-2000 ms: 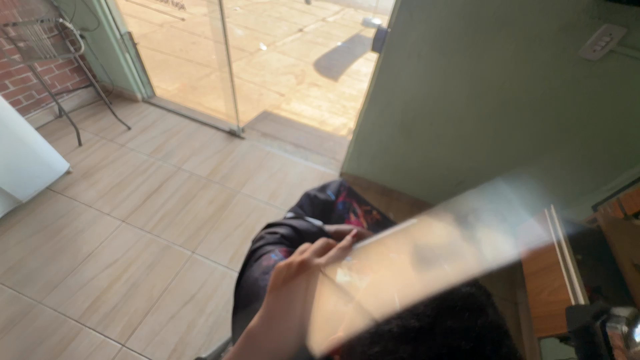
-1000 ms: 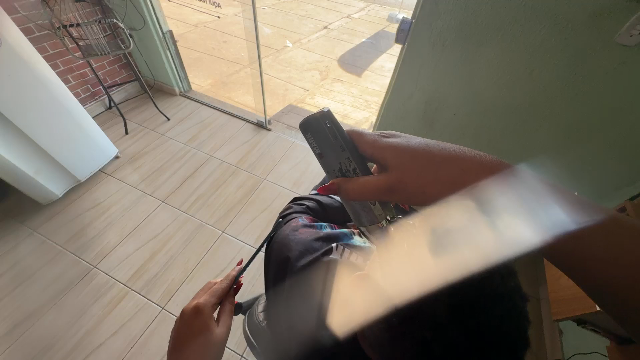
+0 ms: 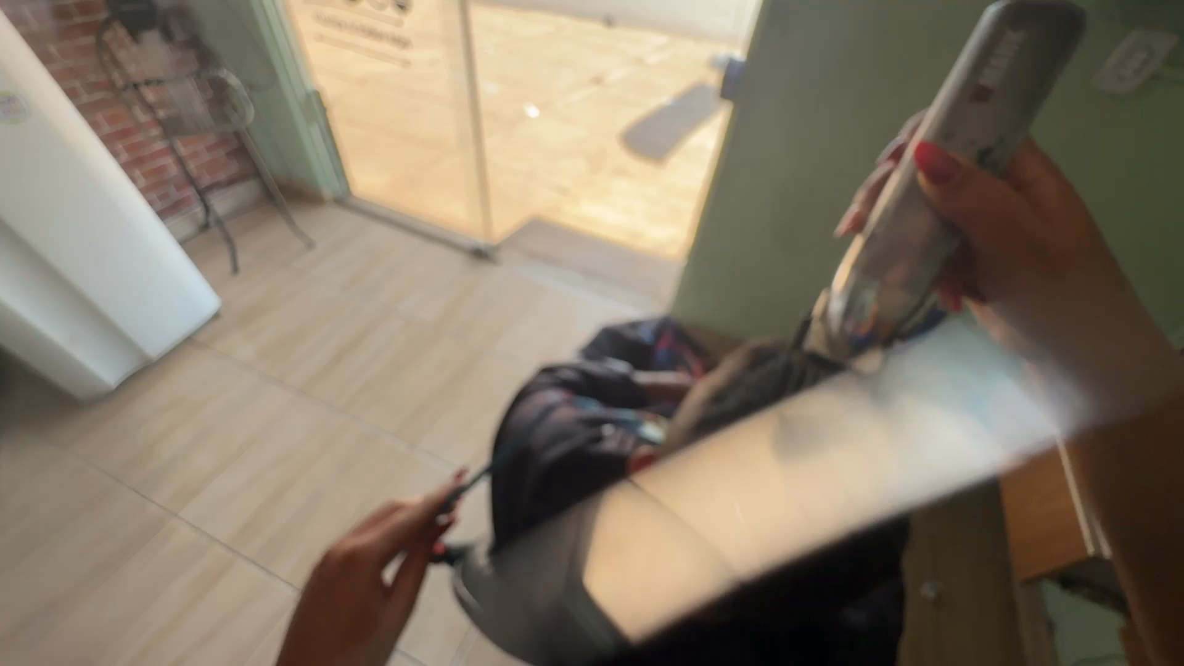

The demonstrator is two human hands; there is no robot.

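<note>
On the right, my right hand grips a grey hair clipper, its body slanting up and its blade end down at the dark hair of a person. Whether the blades touch the hair is too blurred to tell. That person wears a dark garment with a coloured print. At lower left, my left hand pinches a thin dark tool, perhaps a comb, beside the garment. A blurred, pale reflective band crosses the view and hides part of the person.
A glass door with writing stands ahead, beside a green wall. At left are a white appliance or cabinet and a metal-framed chair by red brick. A wooden drawer unit is at lower right, above the tiled floor.
One second ago the clipper was upright above the garment; now it is farther right, blade end at the hair. My left hand, on the garment two seconds ago, is off it at lower left.
</note>
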